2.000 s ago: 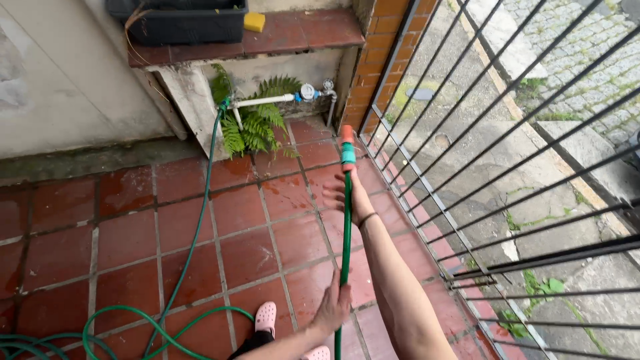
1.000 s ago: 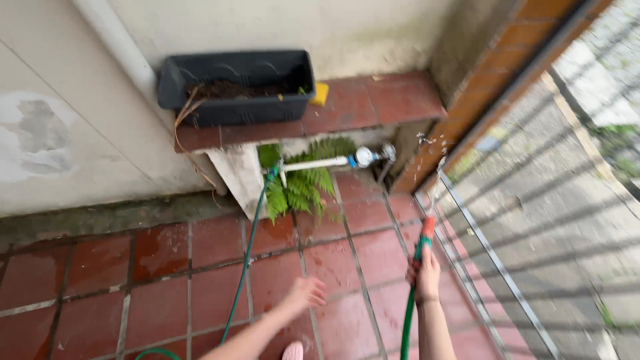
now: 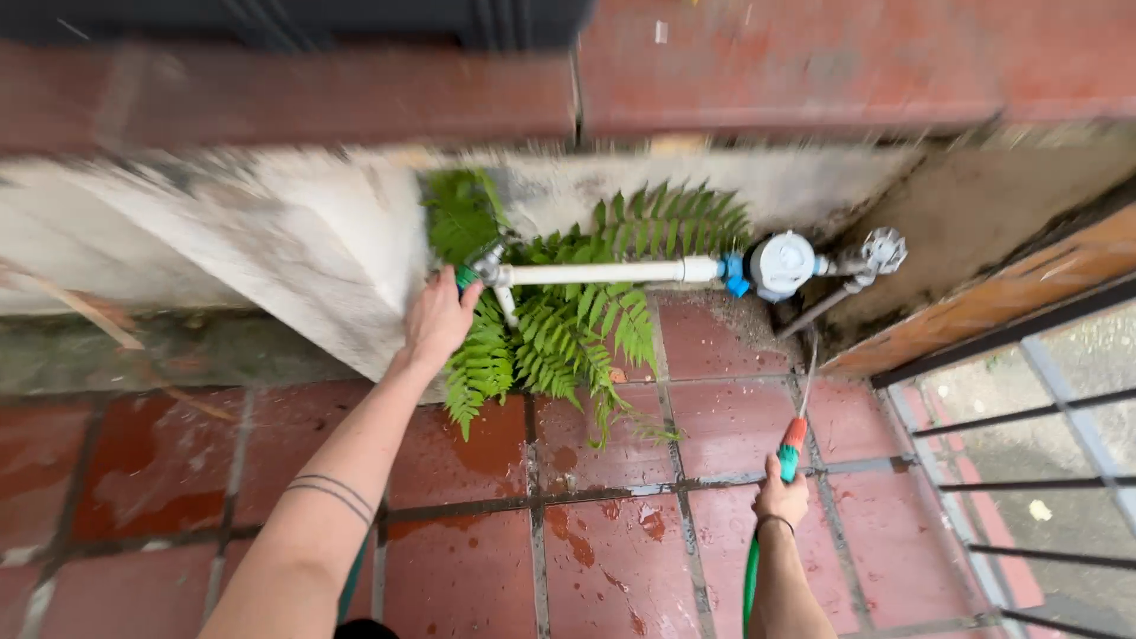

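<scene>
My left hand [image 3: 437, 319] is closed around the green hose connector [image 3: 465, 279] at the tap [image 3: 488, 259], on the left end of the white pipe [image 3: 603, 272]. A green garden hose [image 3: 752, 577] runs up into my right hand [image 3: 781, 499], which grips it just behind the orange and teal spray nozzle [image 3: 792, 444]. A thin jet of water leaves the nozzle toward the corner below the water meter [image 3: 782, 264]. Beyond the meter, a round valve handle [image 3: 884, 251] sits on the pipework. Fern fronds [image 3: 550, 346] grow around the pipe.
Above the pipe juts a red-tiled ledge [image 3: 799, 62] bearing a dark planter box [image 3: 293, 19]. A metal-barred gate [image 3: 1021, 486] stands at the right, beside an orange brick pillar [image 3: 1003, 293]. The red floor tiles [image 3: 461, 550] are wet in patches.
My left hand has moved from above the floor onto the connector at the tap. Two seconds ago it was on the hose. Water, absent from the nozzle then, now jets out. The view is much closer to the pipe.
</scene>
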